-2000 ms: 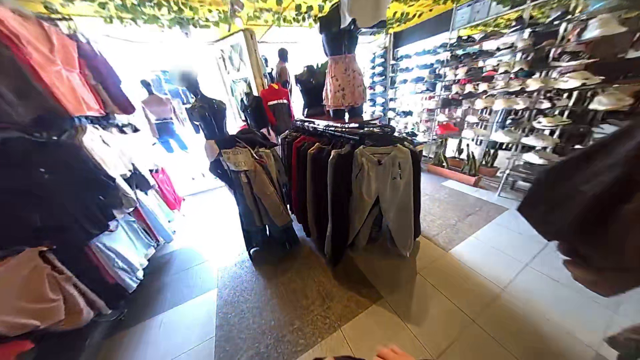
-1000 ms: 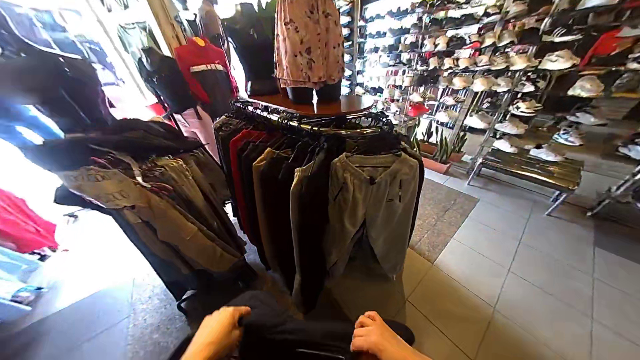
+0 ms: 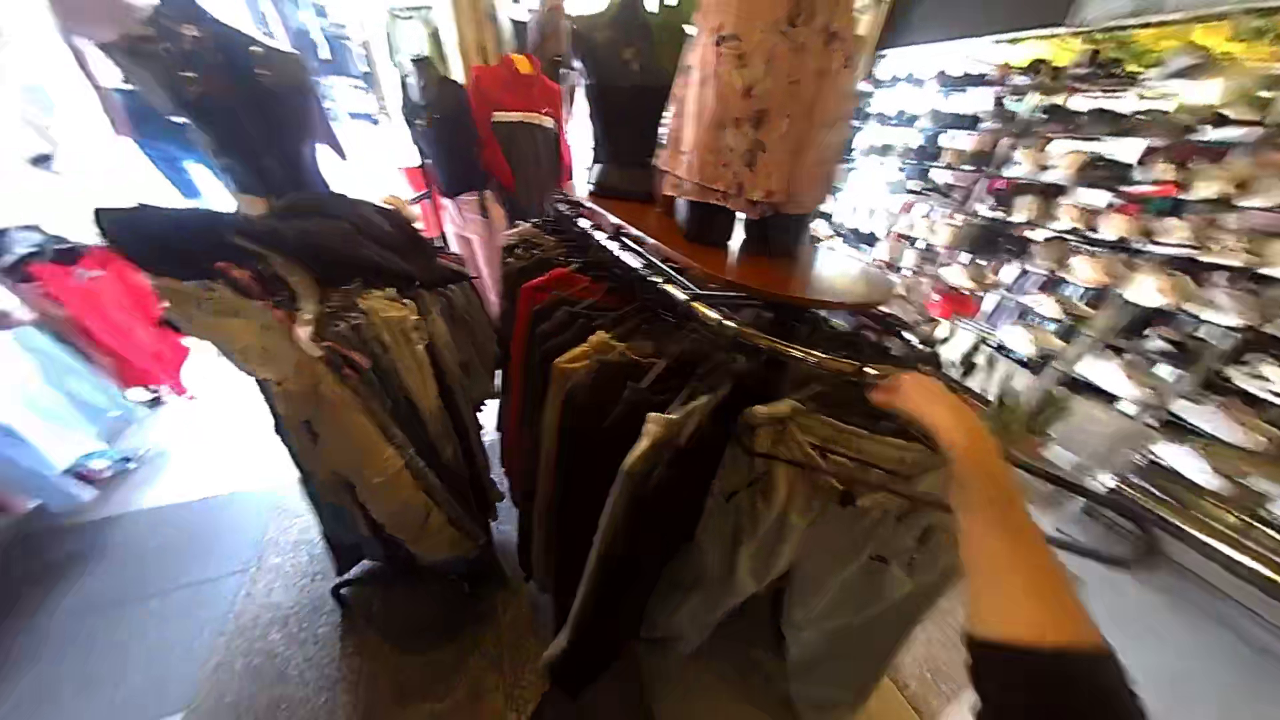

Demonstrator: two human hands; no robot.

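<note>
My right hand [image 3: 915,395] is at the metal rail [image 3: 740,330] of the clothes rack, just above light grey trousers [image 3: 860,560] that hang from a hanger. It is blurred, and whether its fingers grip the rail or a hanger is unclear. To its left hang dark, tan-edged and red garments [image 3: 535,320], packed close together. My left hand is out of view. A round wooden top [image 3: 810,272] sits over the rack and bears a mannequin form in a pink patterned skirt [image 3: 760,110].
Another rack at left holds beige patterned trousers [image 3: 340,430] with a black garment [image 3: 340,240] over its top. Its dark foot [image 3: 365,578] stands on the floor. Shelves of shoes [image 3: 1100,240] line the right side. A red and grey top [image 3: 522,125] hangs behind.
One second ago both my hands held a black garment low in front of me. Now my right hand is up at the rail, and my left hand and that garment have left the lower view.
</note>
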